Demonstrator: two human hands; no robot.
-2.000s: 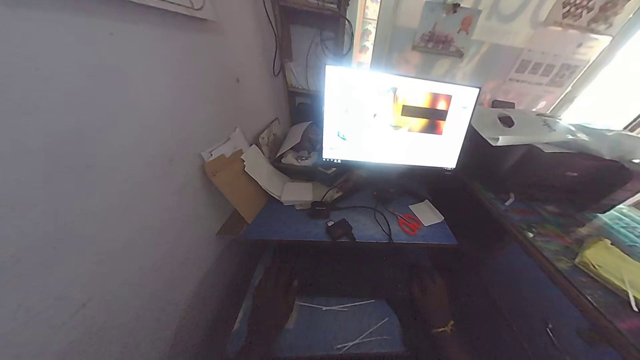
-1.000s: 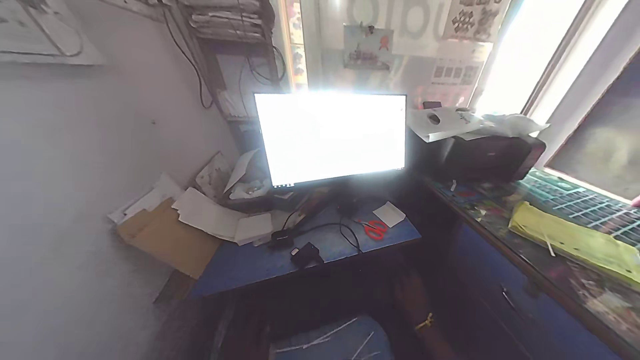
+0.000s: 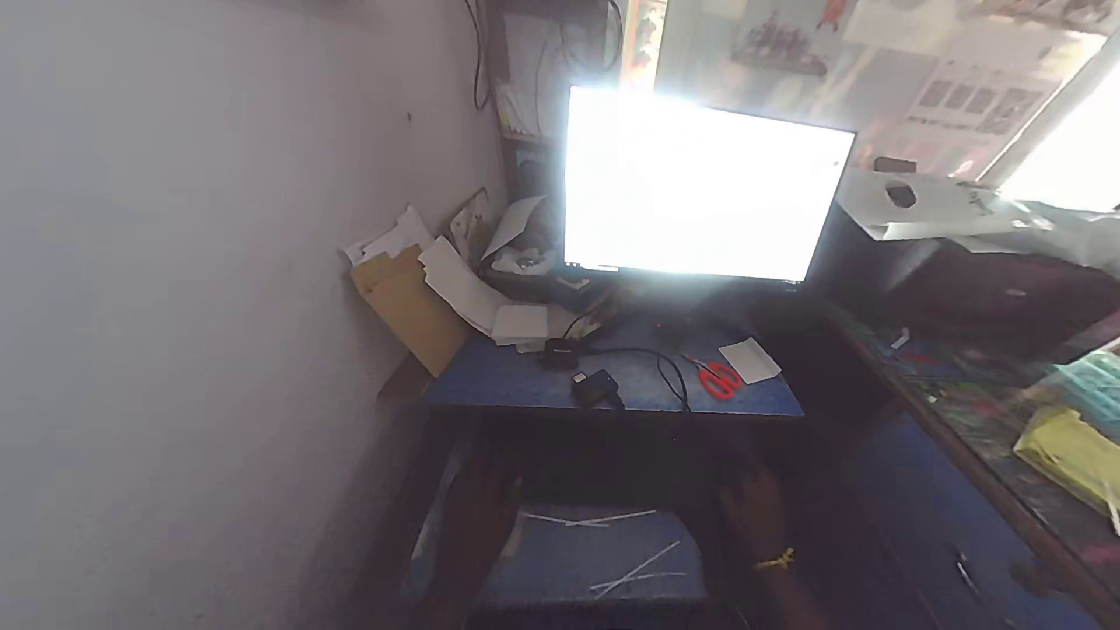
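My left hand lies in deep shade below the desk's front edge, at the left end of a dark area; what it touches is too dark to tell. My right hand, with a yellow band at the wrist, is at the right end of that same dark area, and its fingers are hard to make out. Several thin white strips lie on a blue surface between my forearms. Above the hands stands a lit monitor, its screen glaring white. Red-handled scissors and a black adapter lie on the blue desk.
A brown envelope and white papers lean by the left wall. A black cable crosses the desk near a white paper piece. At right, a counter bears a dark printer with sheets on top and a yellow packet.
The view has swung left and back since one second ago. The monitor's coloured picture of two seconds ago has given way to a mostly white screen.
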